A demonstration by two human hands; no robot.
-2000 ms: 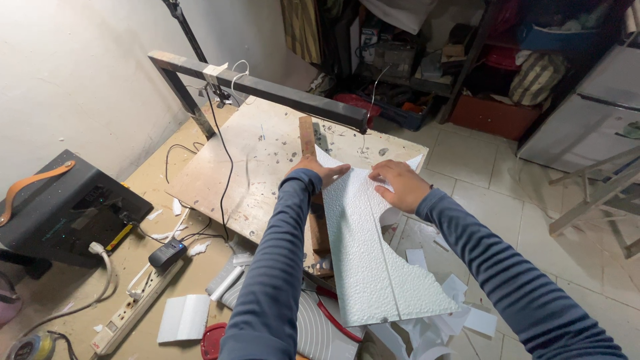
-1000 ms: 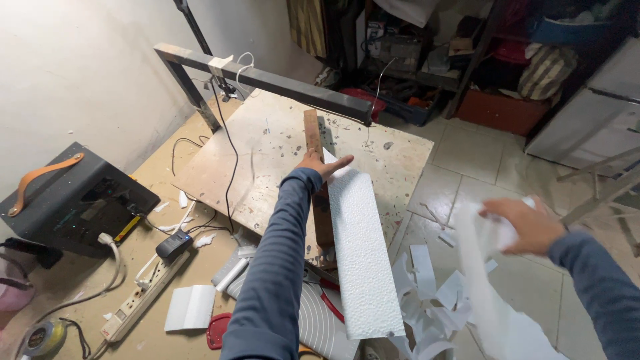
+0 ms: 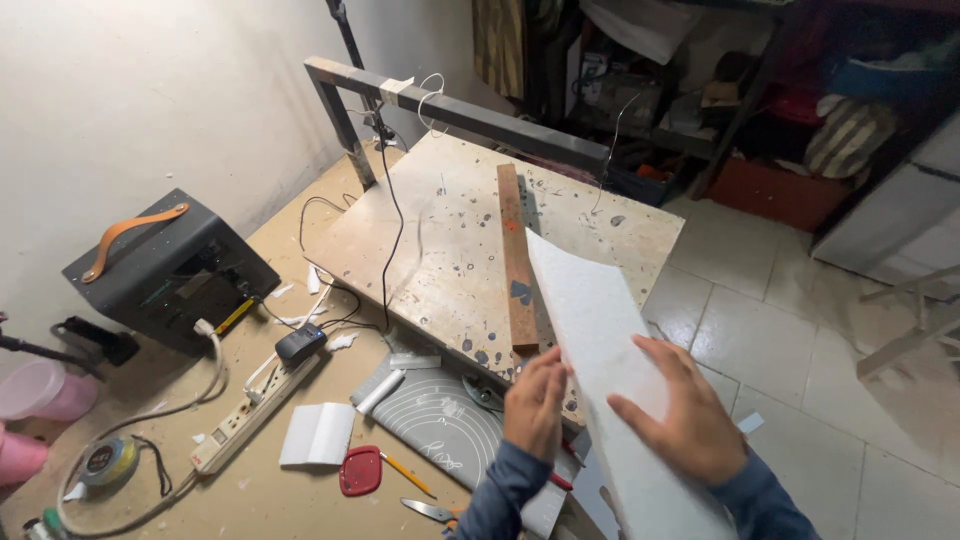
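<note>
A long white polystyrene foam piece [image 3: 600, 322] with a curved far end stands out over the near right edge of the speckled board [image 3: 450, 225]. My right hand [image 3: 682, 412] lies on its right face, thumb and fingers spread around it. At its left edge is my left hand [image 3: 536, 405], fingers together and upright; whether it presses on the foam is hard to tell. A wooden bar [image 3: 516, 262] lies on the board, just left of the foam. Over the board runs a dark metal arm [image 3: 487, 112], with a thin wire [image 3: 611, 157] hanging from its end.
On the bench at left are a black box with a leather handle [image 3: 172, 270], a power strip [image 3: 251, 412], a tape measure [image 3: 109, 461], a red lid [image 3: 361, 471], a pencil [image 3: 407, 475], scissors [image 3: 429, 511] and a grey mat [image 3: 442, 427]. Tiled floor [image 3: 772, 322] lies to the right.
The foam has left the bar's side and is lifted and tilted. My left hand has come off the bar. My right hand has let go of the white offcut and moved onto the foam.
</note>
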